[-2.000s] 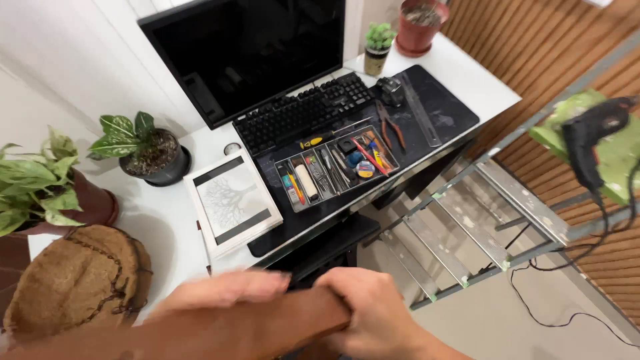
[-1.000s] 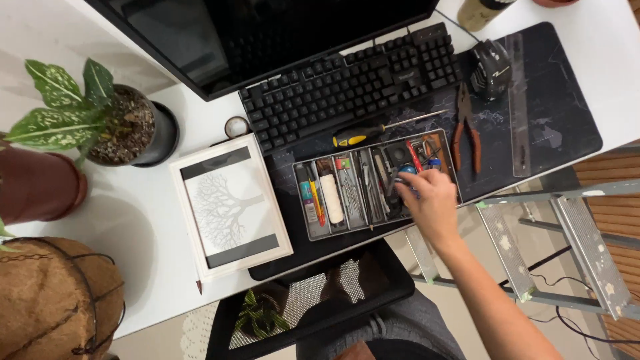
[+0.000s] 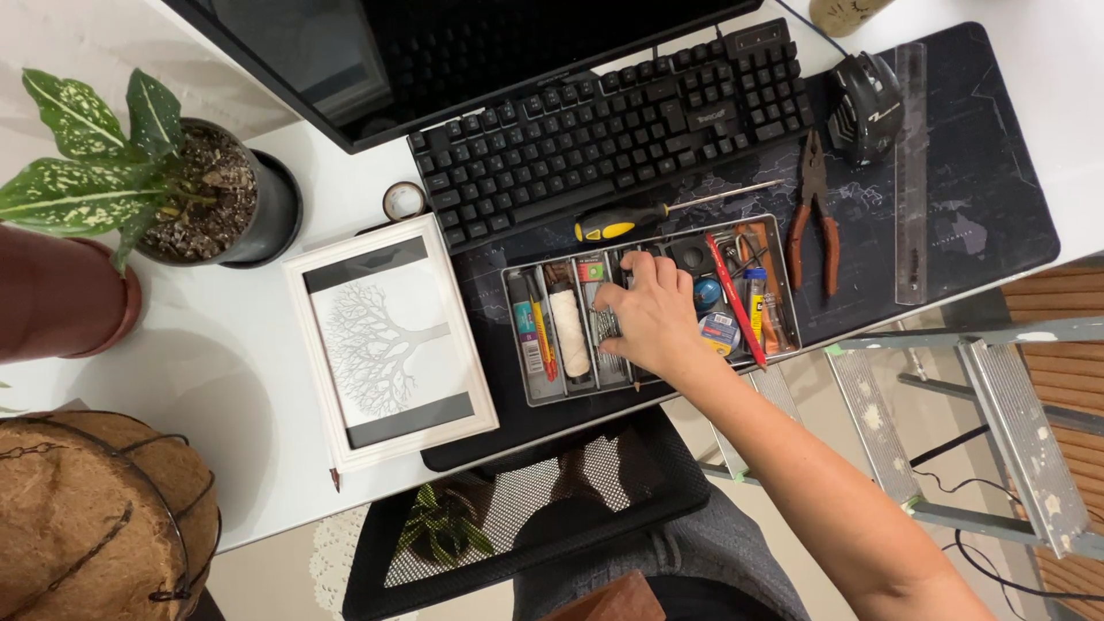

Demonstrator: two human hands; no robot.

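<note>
My right hand [image 3: 651, 319] reaches from the lower right over a grey divided tray [image 3: 542, 402]. Its thumb and index finger are apart above a compartment of drill bits [image 3: 606, 326]; the other fingertips are partly hidden in the tray. Left of the hand lie a roll of white string [image 3: 569, 332] and some markers [image 3: 525, 319]. To its right are a blue round item [image 3: 706, 293], a red pencil [image 3: 736, 302] and a small yellow-labelled tube [image 3: 755, 302]. My left hand is out of view. The end of a brown piece [image 3: 617, 599] shows at the bottom edge.
A screwdriver [image 3: 617, 223], pliers [image 3: 813, 216], a clear ruler [image 3: 911, 172], a mouse [image 3: 867, 108] and a keyboard [image 3: 621, 138] surround the tray. Left are a framed tree picture [image 3: 392, 332], tape roll [image 3: 404, 201] and potted plant [image 3: 207, 194]. A stepladder [image 3: 1026, 448] and mesh chair [image 3: 526, 517] stand below.
Two seconds ago both hands were on a brown piece; my left hand has since left view. Within the tray, my right hand has moved left from the blue round item to the drill bits.
</note>
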